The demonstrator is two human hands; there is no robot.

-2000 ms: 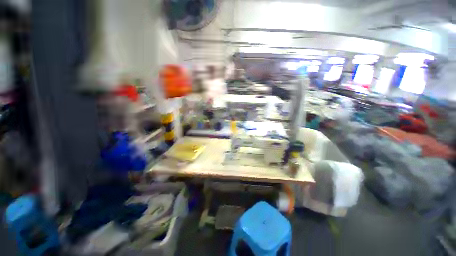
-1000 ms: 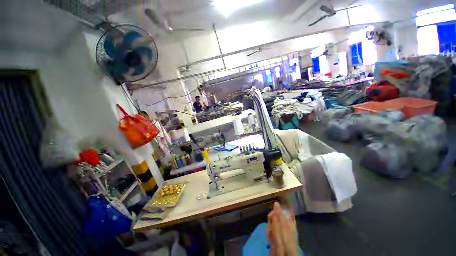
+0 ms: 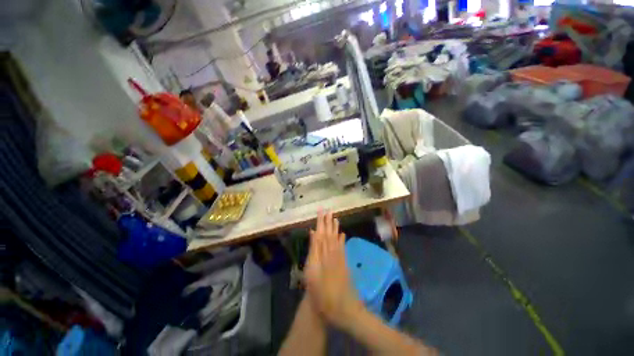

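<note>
My left hand (image 3: 315, 261) and my right hand (image 3: 336, 271) are raised in the middle, in front of the table edge. They are pressed together palm to palm with straight fingers pointing up, and nothing shows in them. The palms are hidden. Beyond them a white sewing machine (image 3: 320, 169) stands on a pale table (image 3: 264, 213). A tray of gold-wrapped balls (image 3: 228, 207) lies at the table's left end.
A blue stool (image 3: 376, 274) stands right of my hands. A large wheeled bin (image 3: 434, 198) with pale cloth is right of the table. A crate of cloth (image 3: 252, 299) is lower left. Plastic bags (image 3: 546, 149) lie on the floor at right. A red bag (image 3: 169, 117) hangs upper left.
The view has tilted down, so the table sits higher. My hands have come up into the picture from the bottom edge, showing both forearms. The blue stool shows more fully.
</note>
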